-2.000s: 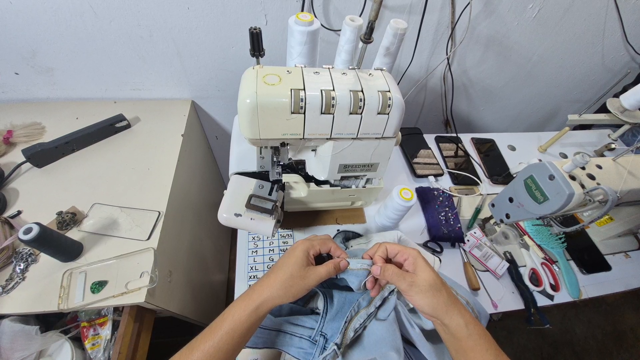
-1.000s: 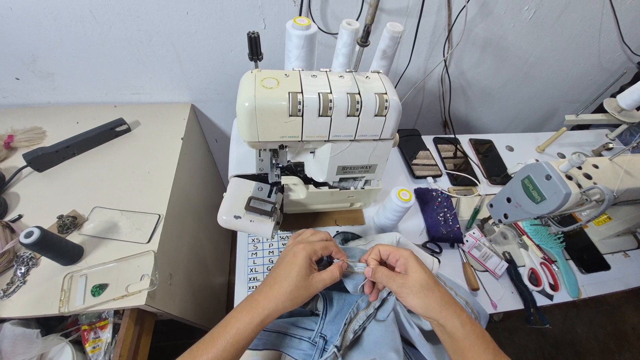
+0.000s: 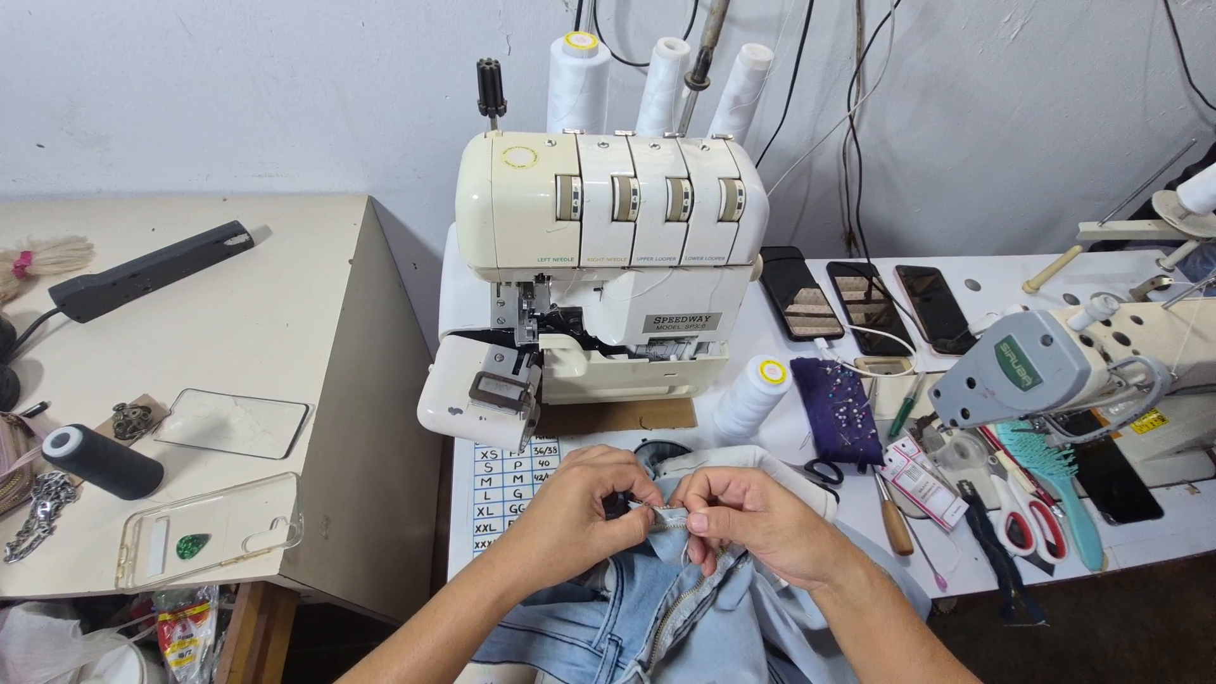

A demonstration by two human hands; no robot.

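A pair of light blue denim jeans (image 3: 608, 608) lies bunched at the front edge of the white table. Thumb and fingers of my left hand (image 3: 594, 508) pinch a small edge of the denim close to the top of the metal zipper (image 3: 676, 608). Just beside it, my right hand (image 3: 746, 522) grips the same edge between thumb and fingers. The fingertips of both hands nearly touch. Behind them stands a white four-thread overlock machine (image 3: 613, 228), its front cover swung out. White cone spools (image 3: 578, 81) stand behind it, and another thread cone (image 3: 752, 399) is at its right.
A size chart (image 3: 489, 494) lies left of the jeans. To the right are a purple pincushion (image 3: 836, 408), scissors (image 3: 1031, 522), a teal brush (image 3: 1064, 484), a wooden-handled awl (image 3: 893, 522), several phones (image 3: 936, 309) and a second sewing machine (image 3: 1045, 361). A cream cabinet (image 3: 351, 399) stands left.
My left hand has shifted a little and its fingers have changed their hold on the denim edge. My right hand stays at nearly the same place, still pinching the fabric.
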